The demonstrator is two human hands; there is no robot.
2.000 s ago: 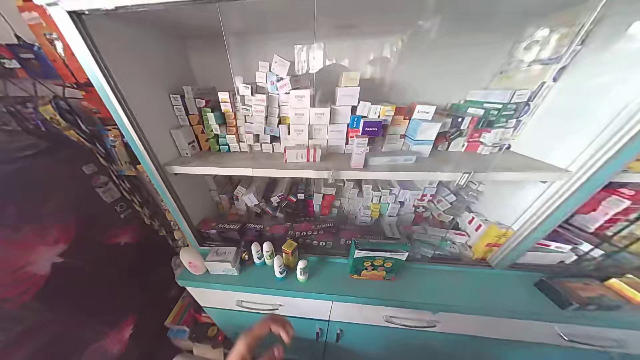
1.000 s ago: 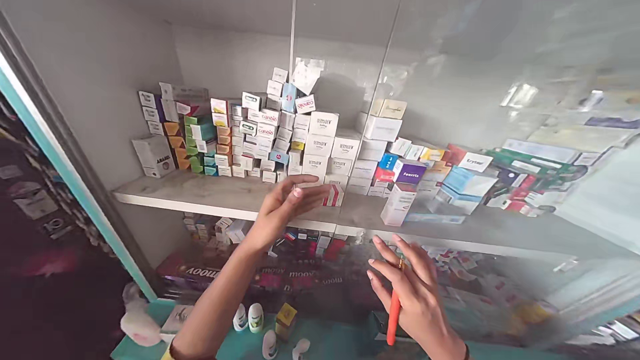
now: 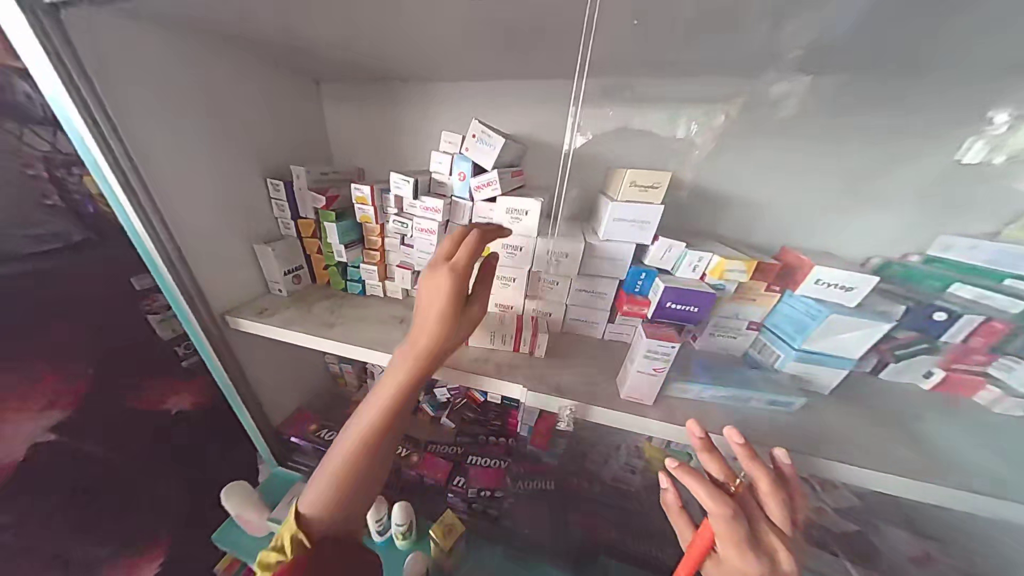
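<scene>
My left hand point(image 3: 458, 284) is raised at the stacked white Dermadew boxes point(image 3: 518, 218) on the upper shelf. Its fingers are apart and bent near the stack's front; whether they touch a box cannot be told. Small Candid boxes point(image 3: 426, 206) stand in a pile behind and left of it. Low at the right, my right hand point(image 3: 732, 500) is in front of the glass with a red-orange pen-like stick point(image 3: 694, 549) held against the palm. Above it a tall white and pink carton point(image 3: 649, 364) stands at the shelf's edge.
A sliding glass pane point(image 3: 720, 136) covers the right part of the cabinet. The shelf edge point(image 3: 320, 338) runs below both stacks. Moov boxes point(image 3: 486, 462) lie on the lower level, with white roll-on bottles point(image 3: 403, 524) and a yellow box point(image 3: 446, 532) on the counter beneath.
The view has come much closer to the shelf. Over the last second my left hand has risen from the low red-striped boxes to higher in the Dermadew stack.
</scene>
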